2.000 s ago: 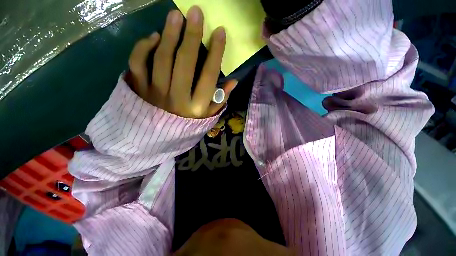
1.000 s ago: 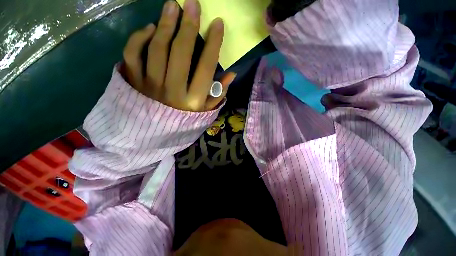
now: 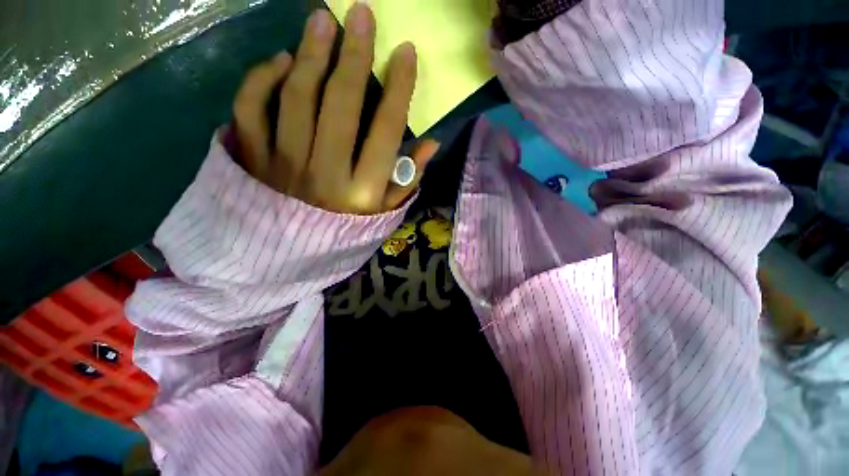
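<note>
My left hand (image 3: 340,130) lies palm down with spread fingers at the upper middle, fingertips over the left edge of a bright yellow paper sheet (image 3: 433,60). A short white marker cap (image 3: 403,171), its round end showing like a ring, is held between the thumb and index finger. The paper is cut off by the top edge; no marks show on its visible part. My right hand is out of the picture beyond the top; only its black cuff (image 3: 535,14) and pink striped sleeve show, beside the paper's right edge. No pen is visible.
A glossy film-wrapped board (image 3: 102,56) lies at the upper left on the dark green bench (image 3: 84,204). A red compartment tray (image 3: 70,335) with small black parts is at the lower left. A blurred brownish shape (image 3: 787,311) and white material (image 3: 805,400) are at the far right.
My right sleeve has shifted slightly left. My left hand has barely moved and keeps the cap. The brownish shape and white material have appeared at the far right.
</note>
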